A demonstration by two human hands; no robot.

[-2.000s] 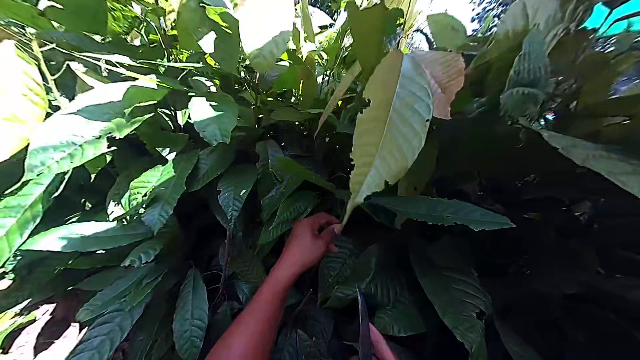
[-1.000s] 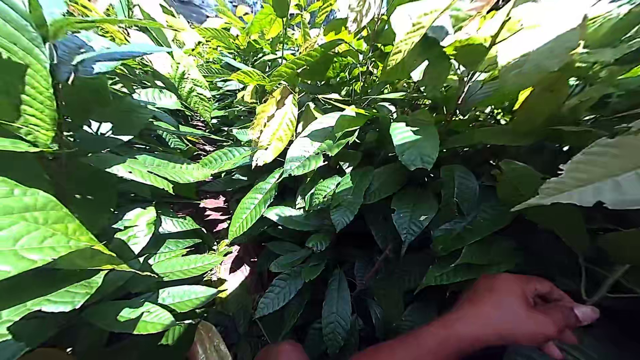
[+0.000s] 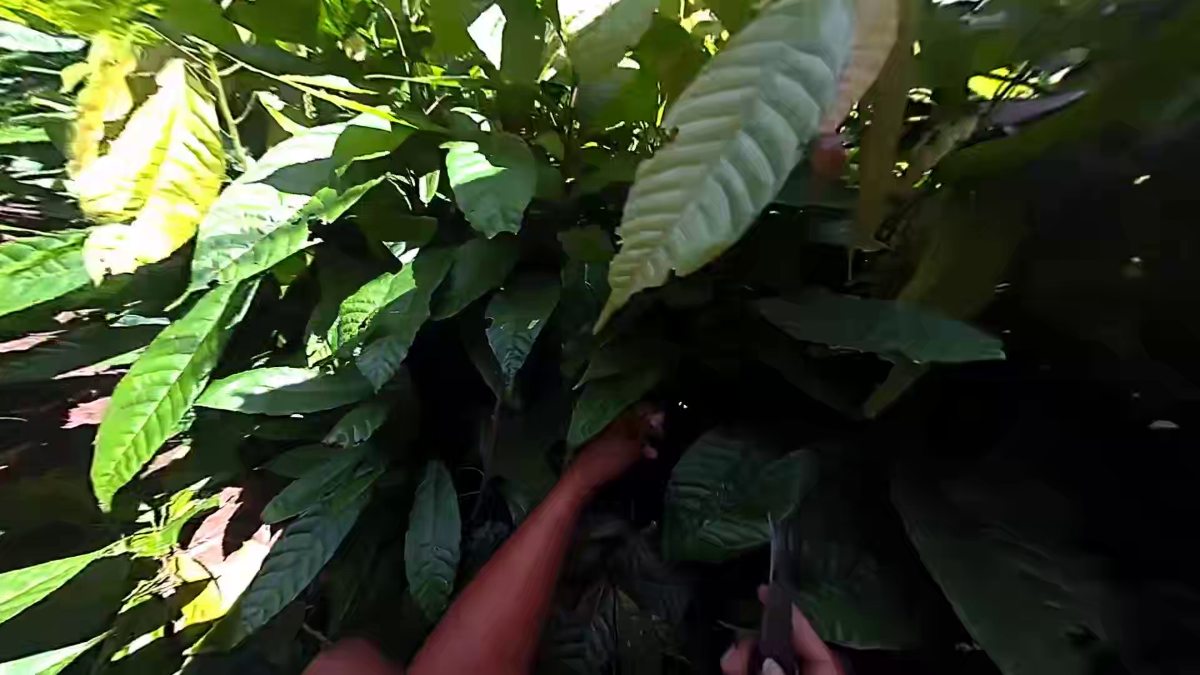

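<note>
My left hand point(image 3: 623, 445) reaches into the shade at the middle of the head view, its fingers partly hidden under a dark green leaf point(image 3: 609, 403); whether they hold anything cannot be told. At the lower edge, my right hand point(image 3: 787, 647) is closed around the dark handle of a small bladed tool point(image 3: 776, 591), whose narrow metal blade points up. A broad dark leaf point(image 3: 727, 497) lies just above and left of the blade. Over the left hand hangs a large pale leaf point(image 3: 731, 159) with its tip pointing down.
Dense leafy plants surround both hands. Sunlit green leaves point(image 3: 169, 384) and a yellow, ragged leaf point(image 3: 155, 169) stand at the left, above dry fallen leaves point(image 3: 220, 553). A long leaf point(image 3: 881, 328) spreads at the right, where deep shade hides much.
The view has swung left, then back right. My left hand, seen at the lower right one second ago, is now among shaded leaves at the middle. My right hand with the tool is again in view.
</note>
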